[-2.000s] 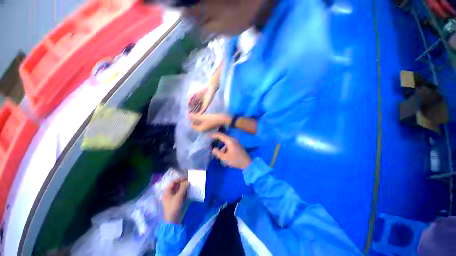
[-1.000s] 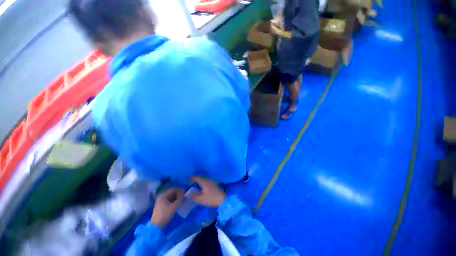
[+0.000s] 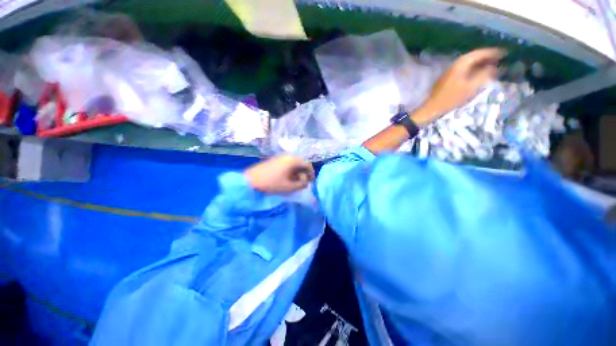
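My left hand (image 3: 278, 174) is in front of my chest with its fingers curled. A small pale patch (image 3: 304, 196) shows just below the fingers, too blurred to name or to tell whether it is gripped. My right hand is not visible. Clear plastic bags (image 3: 115, 81) lie heaped on the green shelf, and a white label (image 3: 248, 125) lies among them. A flat clear bag (image 3: 361, 64) lies farther right. White plastic parts (image 3: 466, 128) form a loose pile at the right.
A co-worker's bare hand (image 3: 466, 78), with a dark watch on the wrist, reaches over the white parts. Their blue smock (image 3: 466, 250) fills the lower right. A red bin (image 3: 81, 125) and a blue item (image 3: 26, 119) are at left. A yellow sheet (image 3: 270, 17) hangs above.
The view has turned from the aisle to the shelf. The small white piece that both my hands held is no longer clearly seen. My right hand has gone out of sight.
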